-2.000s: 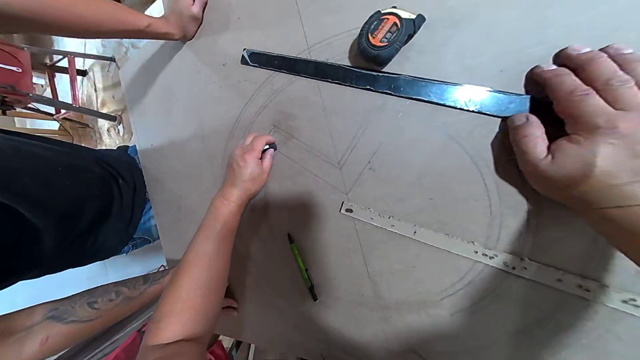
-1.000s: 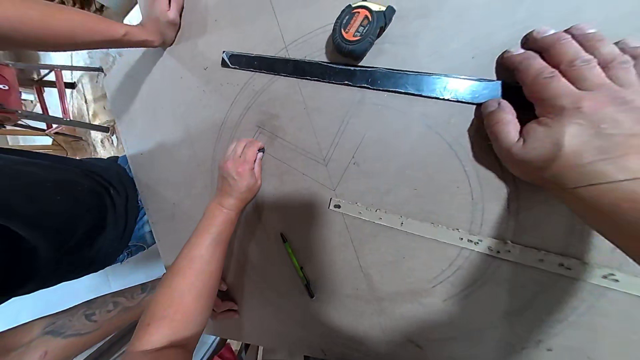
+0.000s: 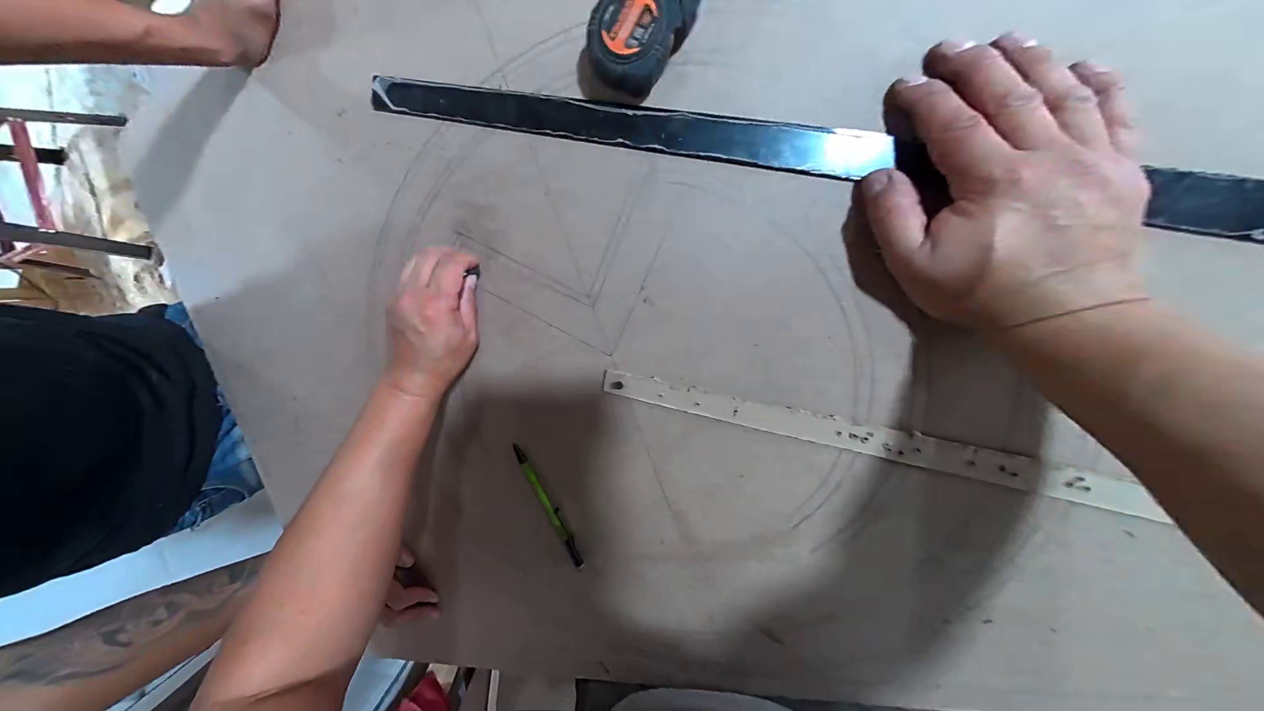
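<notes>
My right hand [image 3: 1027,188] grips a long dark, shiny straight strip [image 3: 632,128] near the right, which lies across the top of a board [image 3: 750,602] marked with pencil arcs and angled lines. On the board at left centre, my left hand [image 3: 433,316] pinches a small dark object [image 3: 472,271] at the end of the drawn lines; what it is cannot be told. A pale strip with small holes [image 3: 790,423] runs from the centre to the lower right, partly under my right forearm. A green and black pen or mechanical pencil [image 3: 548,506] lies below my left hand.
A black and orange tape measure [image 3: 632,44] stands at the dark strip's upper edge. Another person's hand [image 3: 237,30] rests at the upper left corner. A person in black clothing [image 3: 99,434] is at the left edge, with a tattooed forearm [image 3: 128,622] below. Metal frames [image 3: 74,237] stand beyond.
The view has shifted somewhat. My right hand stays on the dark strip, and my left hand still pinches the small dark object near the drawn lines.
</notes>
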